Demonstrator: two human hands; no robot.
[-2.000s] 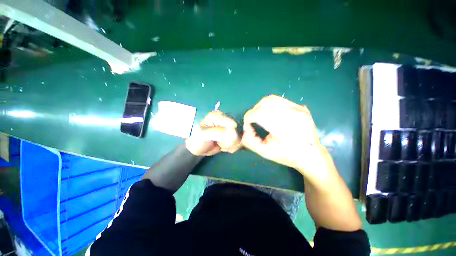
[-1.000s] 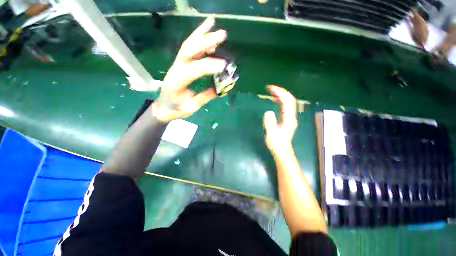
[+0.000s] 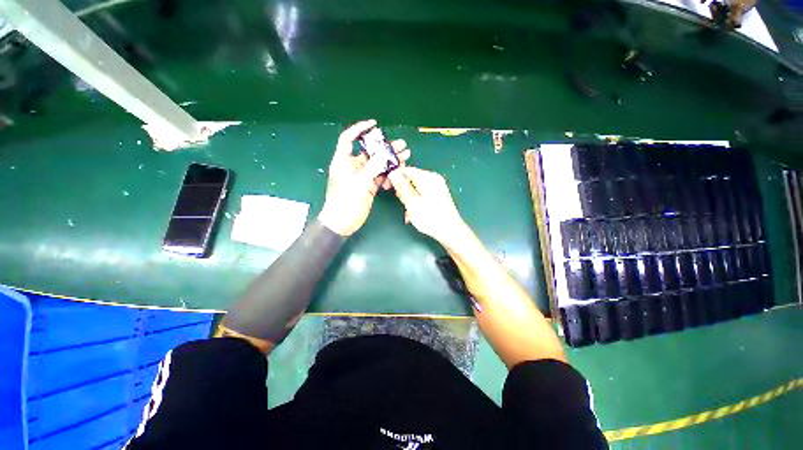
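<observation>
My left hand (image 3: 349, 180) holds a small wired circuit board (image 3: 379, 151), mixed white, silver and dark, between its thumb and fingers above the green bench. My right hand (image 3: 425, 200) touches the board's lower right end with its thumb and fingertips together. Whether a tiny part or cable is between those fingertips is too small to tell. A small dark thing (image 3: 453, 272) lies on the bench beside my right forearm, partly hidden by it.
A black smartphone (image 3: 196, 211) and a small white paper (image 3: 269, 221) lie at left. Rows of glossy black cases (image 3: 665, 250) sit on a white sheet (image 3: 558, 180) at right. A white post (image 3: 106, 68) stands upper left. A blue crate (image 3: 106, 369) is below the bench's left edge.
From one second ago, my left hand has drawn back with the board. My right hand has moved left and now meets it. The view has shifted, showing the whole phone again.
</observation>
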